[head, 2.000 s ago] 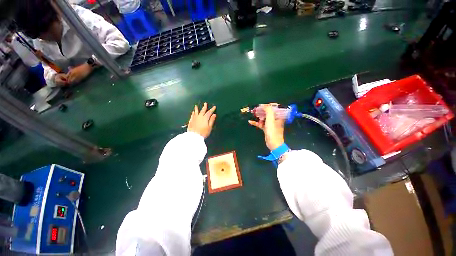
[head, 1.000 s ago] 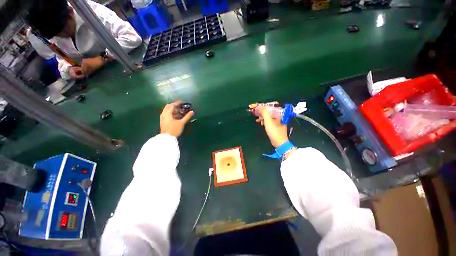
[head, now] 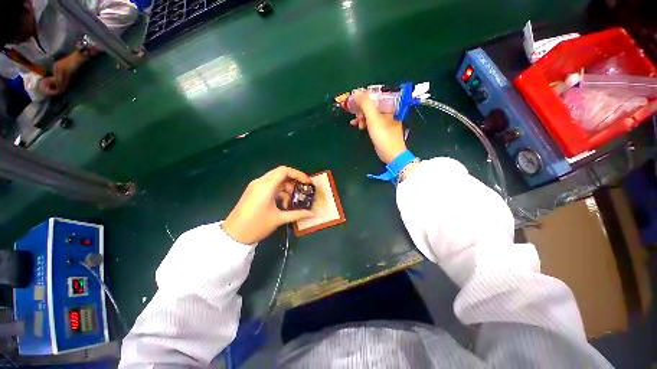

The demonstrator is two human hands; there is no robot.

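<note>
My left hand (head: 263,205) holds a small black workpiece (head: 302,195) between thumb and fingers, over the left part of the pale fixture pad (head: 329,205) with its orange-brown border. The hand and workpiece hide part of the pad. My right hand (head: 376,119) is closed around the dispensing syringe (head: 382,102), whose pinkish barrel lies nearly level and whose tip points left. Its blue adapter (head: 407,101) is at the rear, with a clear air hose (head: 472,126) curving to the right. The syringe is apart from the workpiece, farther up the bench.
The blue-grey dispenser controller (head: 508,122) and red parts bin (head: 569,137) stand at right. A blue control unit (head: 61,288) stands at lower left. Black workpieces (head: 107,140) lie on the green surface (head: 288,65). A person's hands (head: 56,78) and a black tray (head: 176,18) are at upper left.
My left hand, empty at first, took hold of a black workpiece and brought it back over the pad. My right hand still holds the syringe. The camera view has tilted down.
</note>
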